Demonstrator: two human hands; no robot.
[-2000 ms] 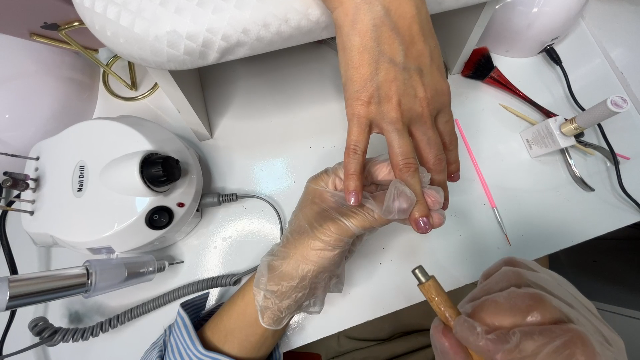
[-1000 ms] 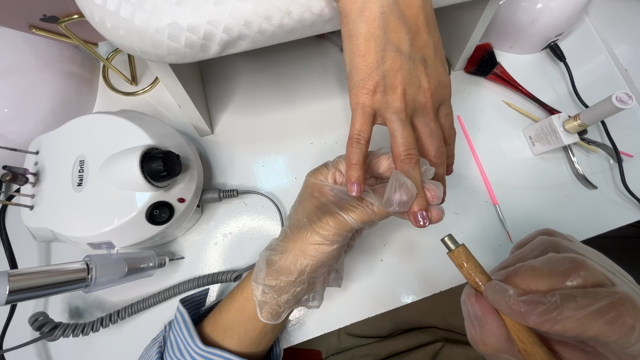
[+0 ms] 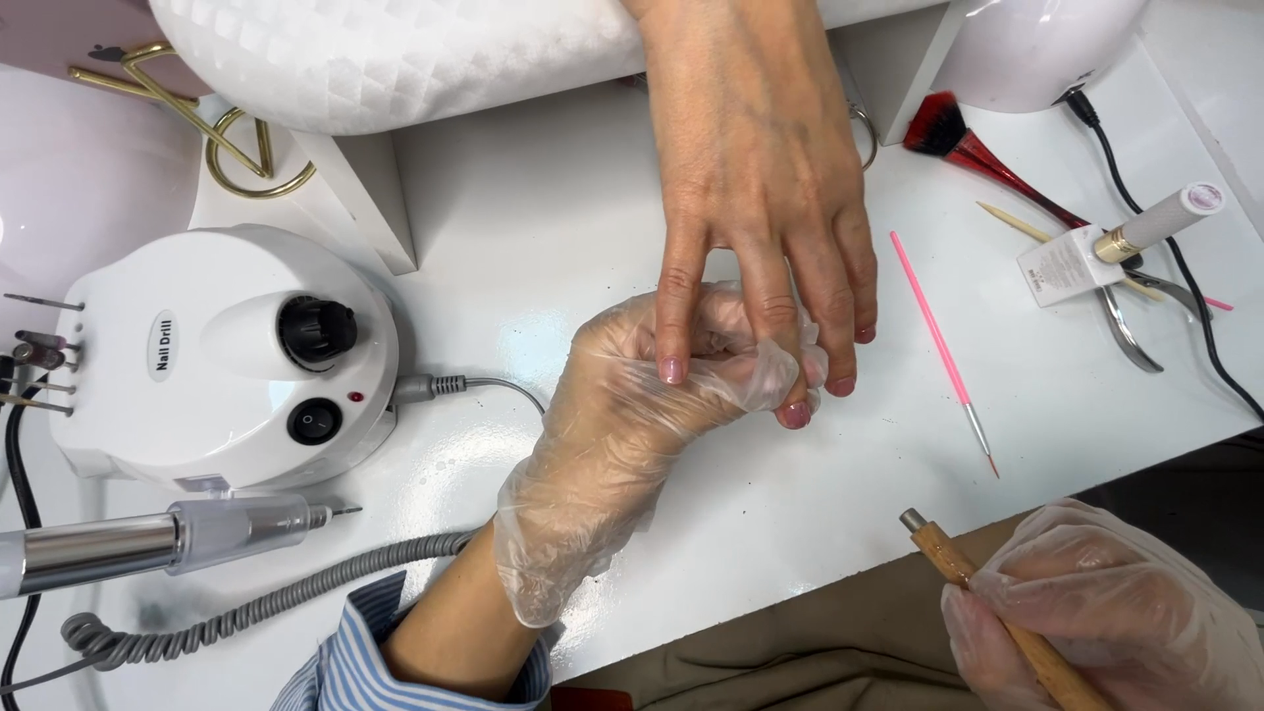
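Observation:
My left hand (image 3: 642,405), in a clear plastic glove, holds a finger of another person's hand (image 3: 755,168) between thumb and fingers. That hand reaches down from the top, palm down, with glossy pinkish nails. At the lower right my right hand (image 3: 1096,602), also gloved, is shut on a wooden-handled tool (image 3: 948,556) with a short metal end pointing up and left, apart from the nails. A pink thin brush (image 3: 931,321) lies on the white table between the hands' right sides.
A white nail drill machine (image 3: 237,346) stands at left, its handpiece (image 3: 148,543) and coiled cord (image 3: 296,588) below. On the right are a polish bottle (image 3: 1071,267), metal nippers (image 3: 1126,331), a wooden stick (image 3: 1012,221), a red-handled brush (image 3: 1017,183) and a black cable (image 3: 1136,202). A white cushion (image 3: 395,59) spans the top.
My right hand first brought the wooden tool up close to the held fingertip, then drew it back down and to the right. My left hand keeps its hold on the finger.

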